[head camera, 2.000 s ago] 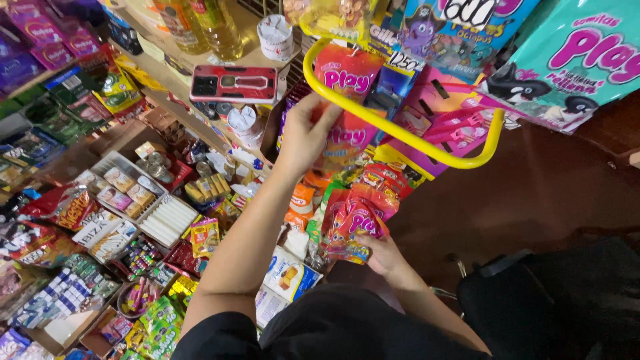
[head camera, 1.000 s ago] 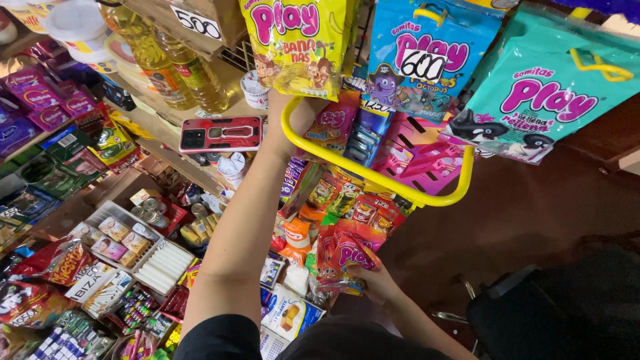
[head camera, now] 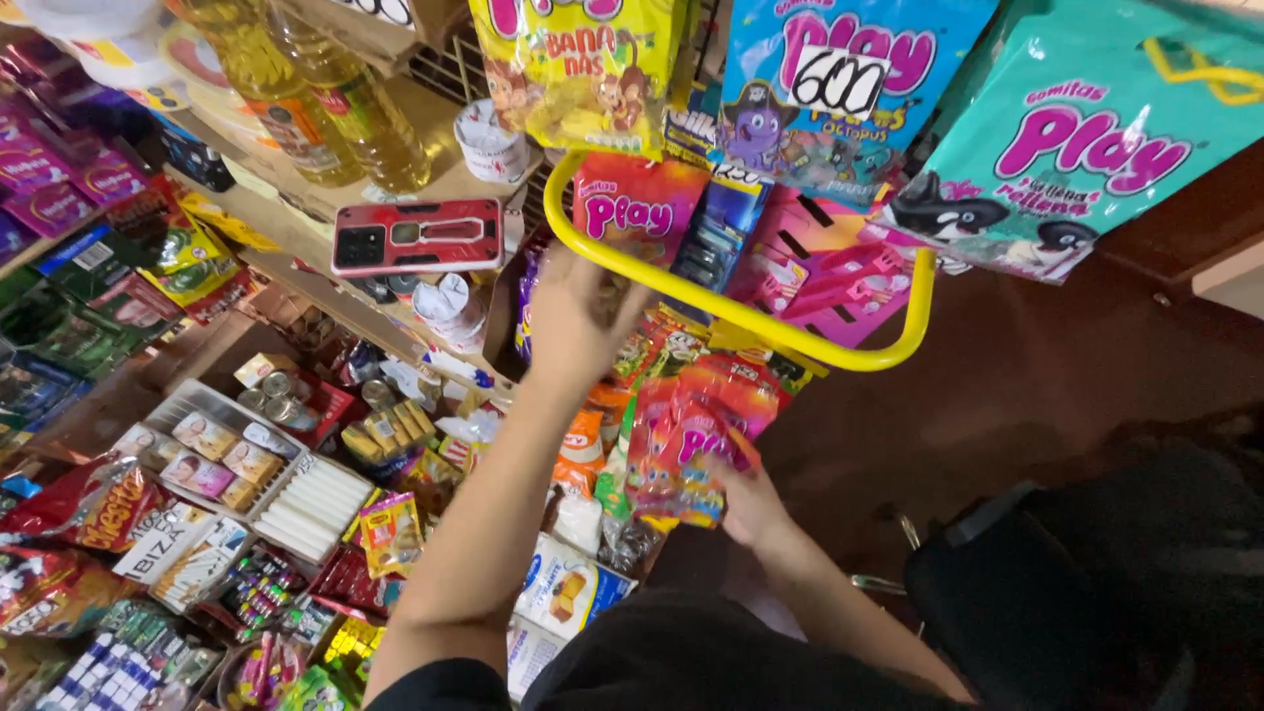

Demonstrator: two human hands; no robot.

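My right hand grips several red Play gummy packets below the yellow tubular frame. Blurred by motion, my left hand is raised at the left end of the yellow frame, its fingers apart near the lower edge of a red Play gummy bag. Whether it touches that bag cannot be told. Beside the bag are blue packs and a pink card with slots. Larger Play bags, yellow, blue and teal, hang above.
A red phone lies on the wooden shelf, near bottles of yellow oil and white rolls. Lower left, boxes hold white candles, soaps and sweets. A black object stands at the lower right.
My left hand, earlier up at the yellow frame and the red bag behind it, has come down a little. The right hand keeps hold of the red packets. The view has shifted.
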